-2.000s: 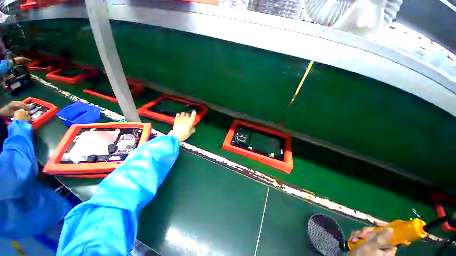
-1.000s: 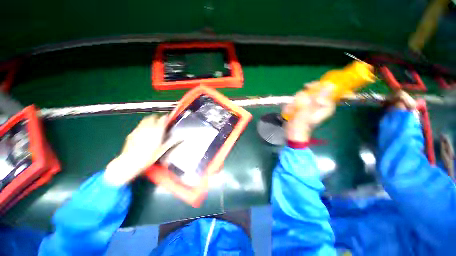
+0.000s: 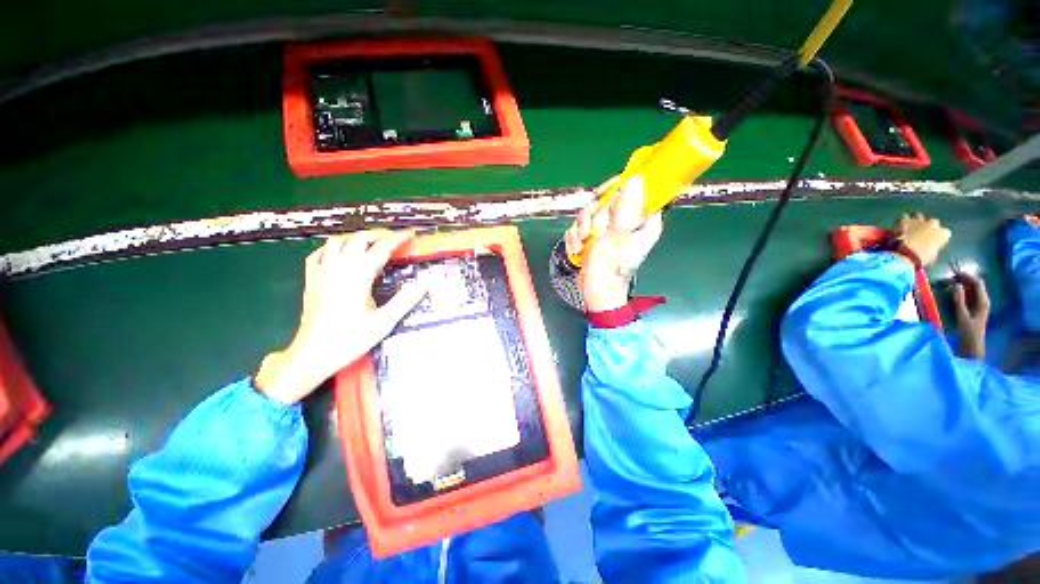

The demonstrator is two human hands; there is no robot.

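Note:
An open tablet unit [image 3: 519, 331] with a large white battery [image 3: 447, 399] lies in a red frame [image 3: 559, 439] at the bench's front edge, its circuit board [image 3: 451, 285] toward the far end. My left hand [image 3: 348, 302] rests on the frame's far left corner, thumb over the board, gripping the frame. My right hand [image 3: 616, 245] is shut on the yellow-orange electric screwdriver [image 3: 673, 165], right of the frame. The driver's tip is hidden behind my hand, over the dark round screw dish [image 3: 565, 280], which is partly covered.
A red-framed tablet [image 3: 405, 148] lies on the green conveyor beyond the worn white strip [image 3: 228, 232]; another [image 3: 878, 128] is farther right. A red frame [image 3: 14, 394] is at the left edge. The black cord [image 3: 758, 245] hangs at right. A neighbouring worker's sleeve [image 3: 901, 331] is at right.
The framed tablet has turned straighter and come nearer the bench's front edge, my left hand still on it. My right hand has moved left with the screwdriver, onto the dish.

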